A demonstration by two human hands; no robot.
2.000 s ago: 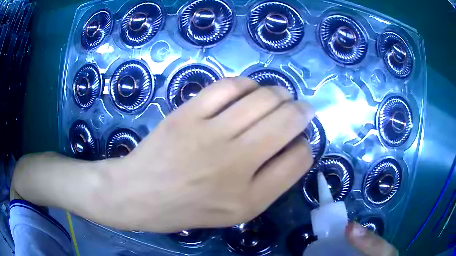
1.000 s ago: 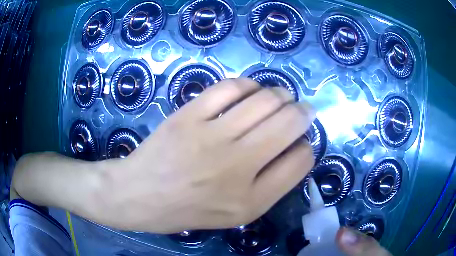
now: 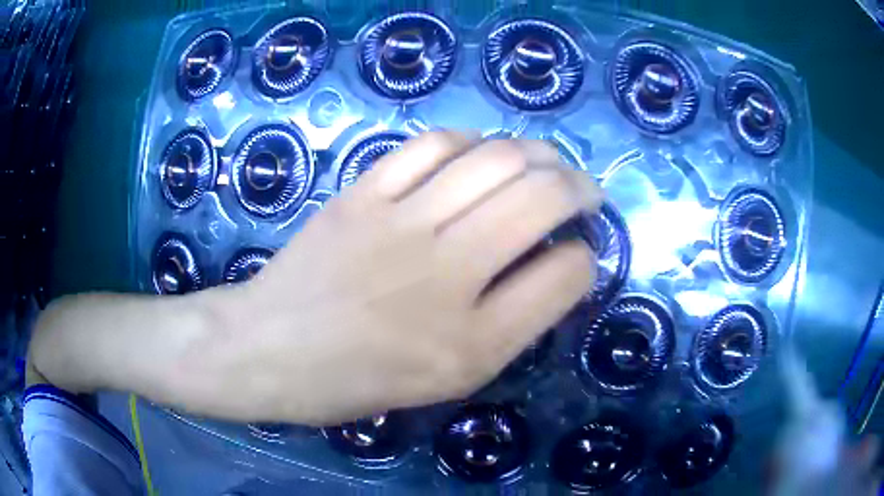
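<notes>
A clear blister tray (image 3: 797,194) lies in front of me, with dark ribbed discs (image 3: 407,55) with coppery centres in its pockets. My left hand (image 3: 388,281) reaches over the middle of the tray from the left, palm down. Its fingers curl around a ribbed disc (image 3: 609,254) between two rows, beside a glossy pocket without a disc. The fingertips are hidden under the hand. A translucent white squeeze bottle (image 3: 814,441), blurred, is at the lower right, nozzle up, beyond the tray edge. My right hand (image 3: 861,465) shows only as a blurred part at the bottle.
The green bench top (image 3: 107,194) shows around the tray. A stack with dark ribbed edges (image 3: 34,145) stands at the far left. A white sleeve (image 3: 78,441) with a blue cuff edge and a yellow line (image 3: 142,446) show at the lower left.
The squeeze bottle and my right hand have moved right, from above the lower right discs to beyond the tray edge. My left hand stays over the tray, and the view has shifted slightly.
</notes>
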